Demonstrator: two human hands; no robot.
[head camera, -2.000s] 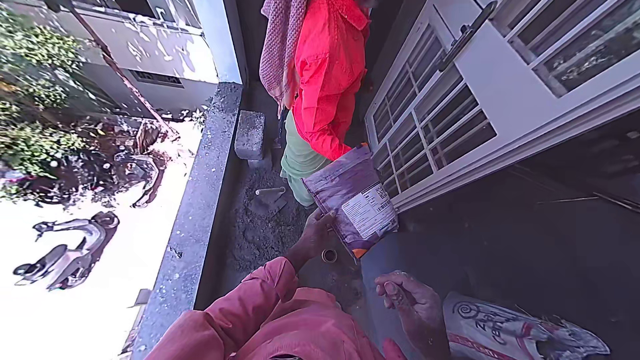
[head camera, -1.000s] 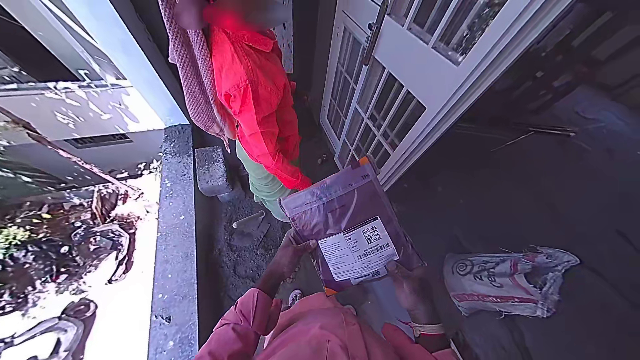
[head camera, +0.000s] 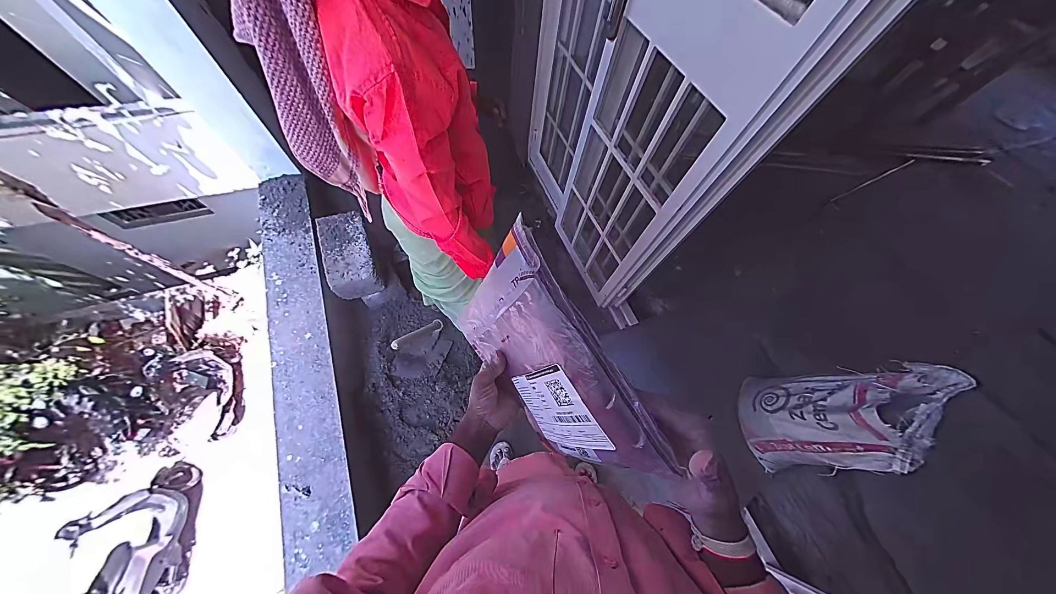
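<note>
A purple plastic mailing parcel (head camera: 569, 338) with a printed white label is tilted in front of my chest. My left hand (head camera: 493, 396) grips its left edge, thumb on the face that bears the label. At the parcel's lower right corner is my right hand (head camera: 711, 487), its thumb raised by the edge and its fingers partly hidden behind the plastic. A person in a red shirt (head camera: 412, 124) stands just beyond the parcel's top edge, and that person's hand is hidden behind it.
A concrete parapet (head camera: 305, 396) runs along my left, with a concrete block (head camera: 348, 256) beside it. A trowel (head camera: 419, 342) lies on a mortar heap (head camera: 404, 396). White grilled doors (head camera: 635, 148) stand ahead right. A torn cement sack (head camera: 850, 421) lies on the floor at right.
My right hand, off the parcel two seconds ago, came to its lower edge. The parcel has since turned from facing me nearly flat to a steeper tilt. The view has shifted.
</note>
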